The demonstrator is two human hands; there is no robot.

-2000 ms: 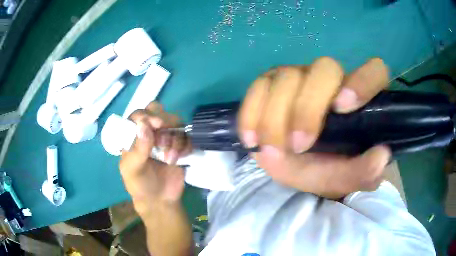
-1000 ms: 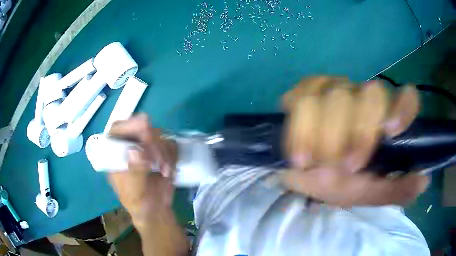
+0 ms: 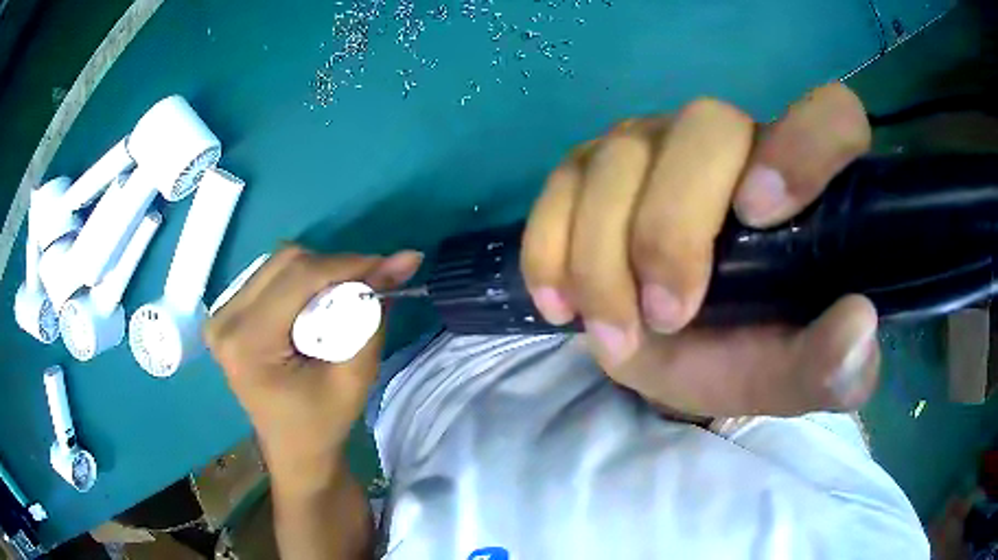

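My right hand [image 3: 679, 252] is closed around the black electric screwdriver [image 3: 919, 235], which lies level and points left. Its thin bit [image 3: 403, 292] reaches the upper right edge of a white disc-like handle end [image 3: 337, 322]. My left hand [image 3: 290, 328] is wrapped around this white fan body, with the handle end facing up out of the fist. Part of its white head [image 3: 238, 287] shows behind the fingers. Whether a screw sits at the bit tip cannot be told.
Several white fan bodies [image 3: 175, 142] lie piled at the left. A slim open unit [image 3: 66, 432] lies apart below them. Small screws [image 3: 361, 44] are scattered at the top. A pale rail [image 3: 82, 82] curves at upper left. Cardboard boxes [image 3: 224, 481] are below the bench.
The held fan body has turned from lying sideways to showing its handle end. The screwdriver has moved left from one second ago, its bit now at that end. The bench view has shifted left.
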